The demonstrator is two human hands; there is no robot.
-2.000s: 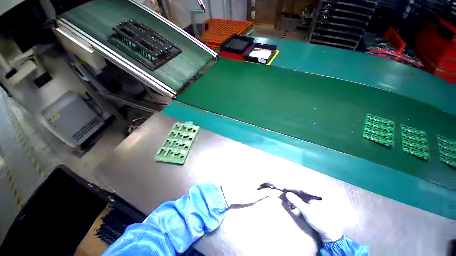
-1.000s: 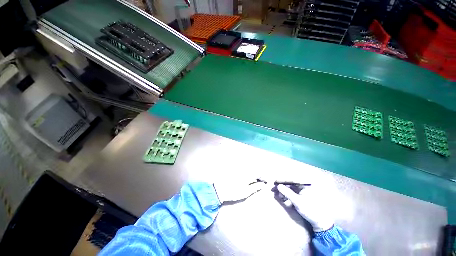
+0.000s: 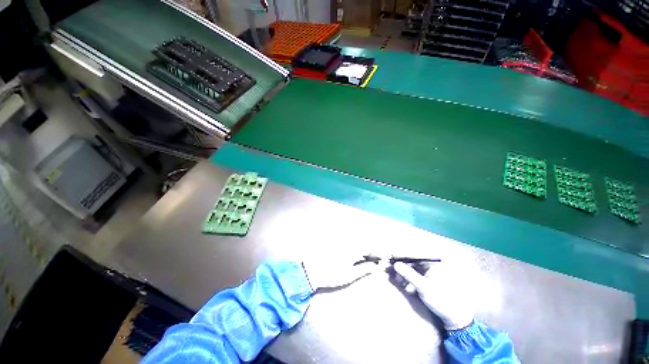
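My right hand (image 3: 434, 293), in a white glove and blue sleeve, holds a slim dark pointed tool (image 3: 420, 260) over the metal tabletop, pen-like. My left hand (image 3: 341, 271), white-gloved, is washed out by glare against the shiny top. Its dark fingertips lie close to the right hand's fingertips, and whether it holds anything cannot be told. A pale green plate (image 3: 236, 205) with openings lies on the tabletop to the left. Several green PCB panels (image 3: 525, 175) lie in a row on the belt at right.
A black solder carrier (image 3: 201, 73) sits on the sloping infeed conveyor (image 3: 92, 27). The main belt (image 3: 370, 131) runs behind the table (image 3: 562, 316). Black and red trays (image 3: 318, 60) stand on its far side. A black bin (image 3: 60, 306) is at lower left; a dark object (image 3: 640, 340) is at the right edge.
The carrier has moved slightly down the infeed conveyor since one second ago. The view has shifted since two seconds ago, when the tool looked more spread. Both hands have hardly moved since one second ago.
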